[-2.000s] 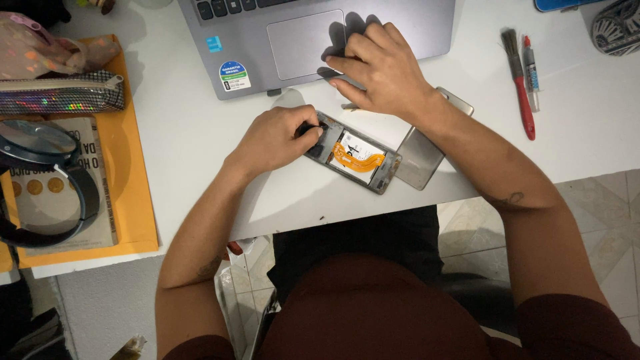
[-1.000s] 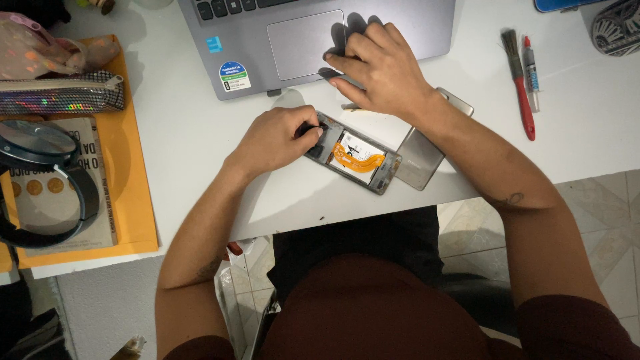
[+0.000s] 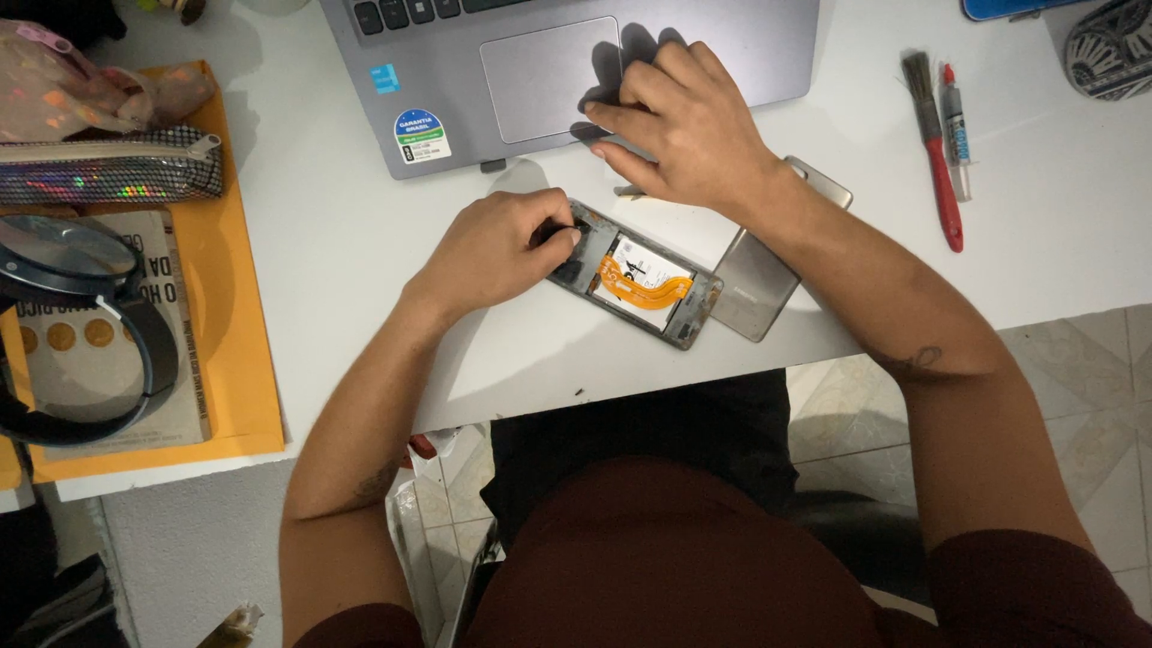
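Note:
An opened smartphone (image 3: pixel 634 274) lies on the white table, its battery and orange flex cable exposed. My left hand (image 3: pixel 508 243) pinches the phone's upper left end; a dark part shows at the fingertips, mostly hidden. Over the touchpad (image 3: pixel 551 79) of a grey laptop (image 3: pixel 450 99), my right hand (image 3: pixel 679 126) hovers or rests with its fingers spread and curved, holding nothing visible. A thin pale stick (image 3: pixel 641 196) lies below that hand. The phone's back cover (image 3: pixel 756 283) sits right of the phone, partly under my right forearm.
To the right lie a brush with a red handle (image 3: pixel 940 180) and a syringe (image 3: pixel 958 135), near a patterned round object (image 3: pixel 1111 49). Headphones (image 3: pixel 157 360), a book (image 3: pixel 99 396), a shiny pencil case (image 3: pixel 108 171) and a yellow envelope (image 3: pixel 256 396) crowd the left side.

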